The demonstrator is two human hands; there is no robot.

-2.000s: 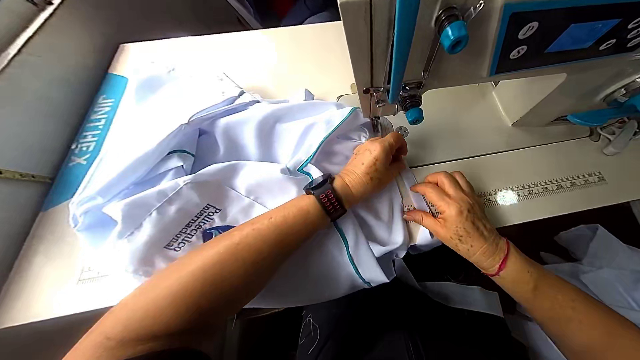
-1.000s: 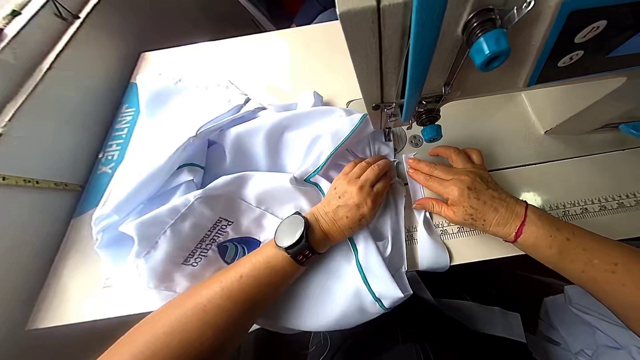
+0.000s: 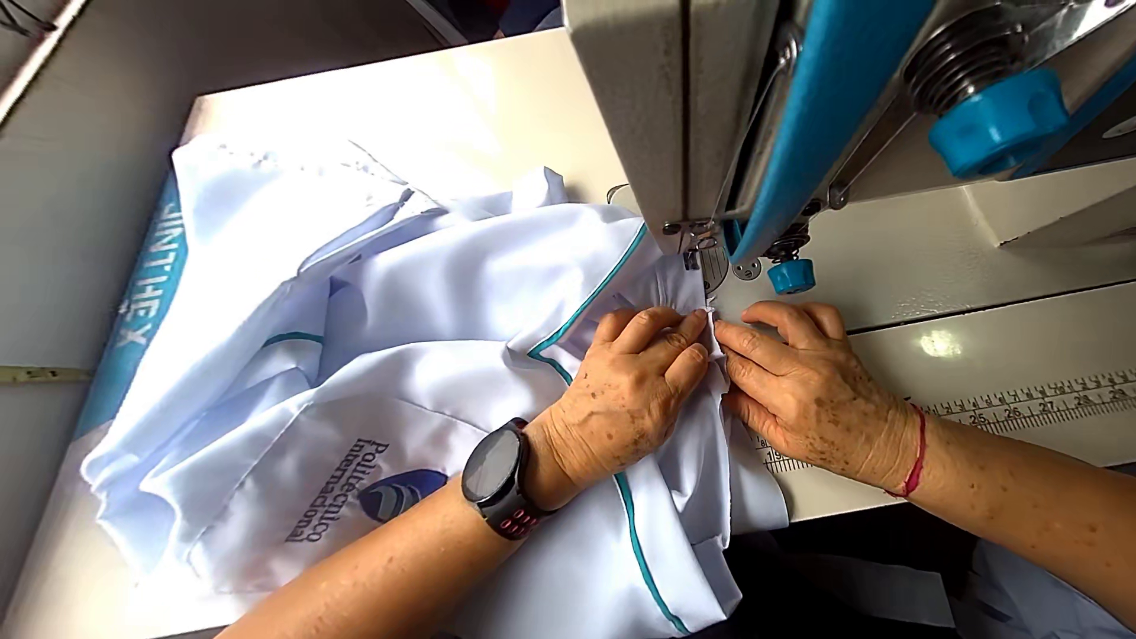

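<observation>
A white garment with teal piping (image 3: 390, 382) lies bunched over the sewing machine bed, an embroidered emblem on its lower part. My left hand (image 3: 643, 382), a dark watch on its wrist, presses on the gathered cloth with fingertips at its right edge. Close beside it, my right hand (image 3: 794, 382) pinches the folded edge of that cloth between thumb and fingers. The presser foot (image 3: 694, 257) is just beyond both hands, over the cloth's edge near the needle plate (image 3: 713, 266). Whether the foot is up or down I cannot tell.
The sewing machine head (image 3: 639, 106) stands over the work, with a blue tension knob (image 3: 998, 124) and a smaller blue knob (image 3: 792, 276). A printed ruler scale (image 3: 1038, 404) runs along the bed at right. More pale cloth (image 3: 1029, 586) hangs at lower right.
My left hand has drawn back from the presser foot, where it was two seconds ago. My right fingers have moved up along the cloth edge, close to the left ones. The view has come nearer.
</observation>
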